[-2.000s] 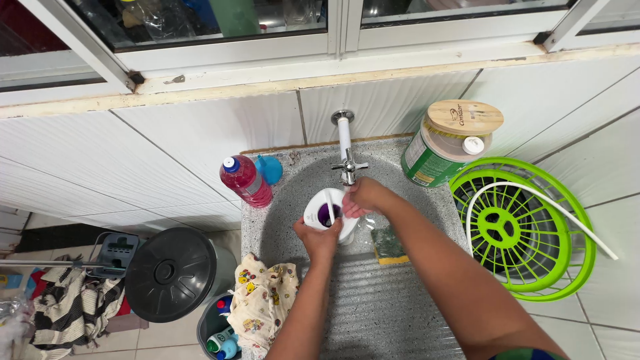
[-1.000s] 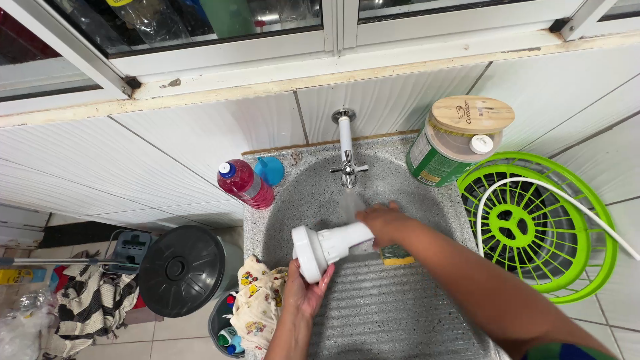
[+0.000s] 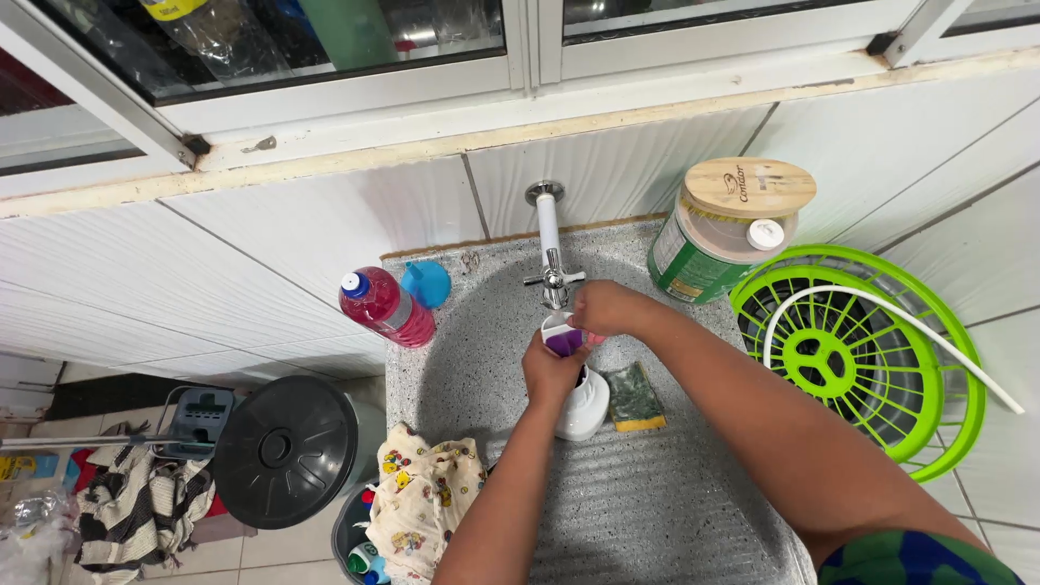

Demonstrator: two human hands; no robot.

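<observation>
My left hand grips a white plastic part with a purple inside, its open end tilted up under the chrome tap. Against the right side of that part's rim is my right hand, fingers curled, with something pink partly showing below them; what it is cannot be told. A rounded white plastic piece lies below my left hand in the speckled stone sink; whether the two white pieces are joined is hidden. Right beside it rests a green and yellow sponge.
A bottle of pink liquid and a blue funnel stand on the left rim. At the right are a large jar with a wooden brush on top and a green plastic basket. A patterned cloth hangs front left.
The white plastic part, held sideways between both hands a second ago, has turned so its open end faces up near the tap. Both hands have moved closer together.
</observation>
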